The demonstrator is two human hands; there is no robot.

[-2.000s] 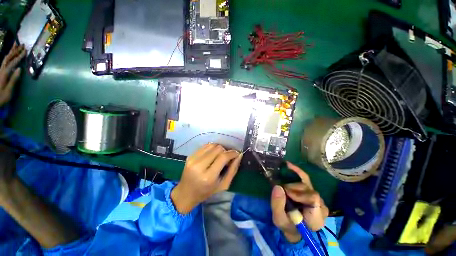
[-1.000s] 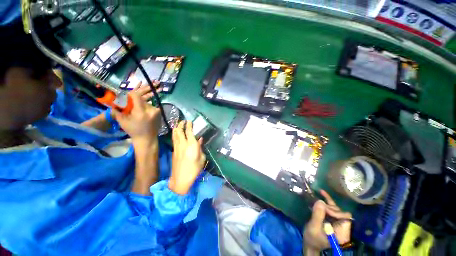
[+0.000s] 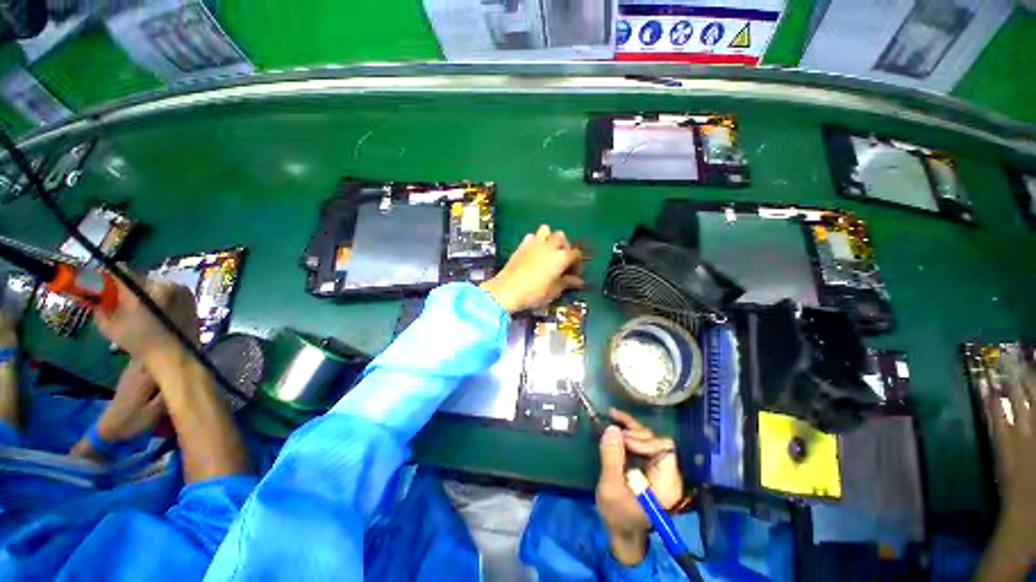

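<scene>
The tablet assembly [image 3: 486,390] lies in front of me, its left part covered by my left sleeve. My left hand [image 3: 543,268] is stretched over its upper edge, fingers bent down to the mat where the red lead-wire bundle lay; the hand hides the bundle, and I cannot tell whether the fingers hold anything. My right hand [image 3: 636,472] grips the blue soldering iron [image 3: 659,512] below the tablet's right corner. The iron's thin tip points up-left, near the tablet's lower right edge.
The solder spool [image 3: 305,371] is at left, and the tape roll [image 3: 656,362] and fume fan [image 3: 665,279] at right. The blue soldering station [image 3: 724,398] and yellow sponge [image 3: 799,455] are further right. Other tablets [image 3: 398,242] lie behind. A neighbour's hand holds an orange-handled tool [image 3: 85,284].
My left hand has moved from beside the solder spool, across the tablet, to the red lead-wire bundle's spot. My right hand still holds the iron. The view has shifted.
</scene>
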